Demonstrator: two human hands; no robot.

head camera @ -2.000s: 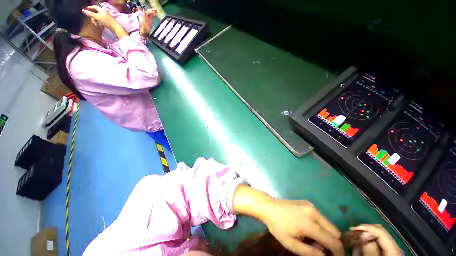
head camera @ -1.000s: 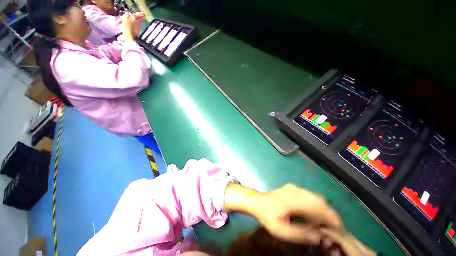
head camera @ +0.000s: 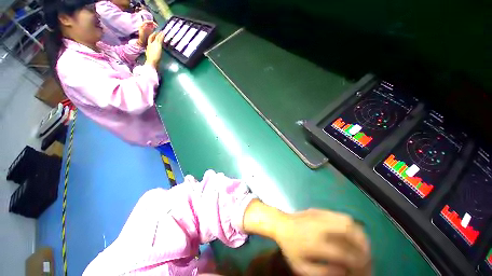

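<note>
My left hand [head camera: 326, 242], in a pink gathered sleeve, is at the bottom right of centre, over the green bench edge. It is motion-blurred and its fingers are curled, so I cannot tell whether they hold anything. A dark brown patch, apparently hair [head camera: 270, 263], shows below the wrist at the bottom edge. My right hand is not visible. A long black tray [head camera: 345, 152] at the right holds several dark smartphones [head camera: 407, 159] showing circular plots above red, orange and green bars.
The glossy green bench [head camera: 216, 126] carries a darker green board [head camera: 275, 91] with a pale edge. Farther back is a second black tray [head camera: 186, 39] with white-lit screens. A coworker in pink [head camera: 105, 91] sits at its left. Black crates [head camera: 35, 180] stand on the blue floor [head camera: 113, 178].
My right hand, seen near the left hand's fingers before, no longer shows. The coworker's hand has come down from the head to beside the far tray. The view has shifted slightly.
</note>
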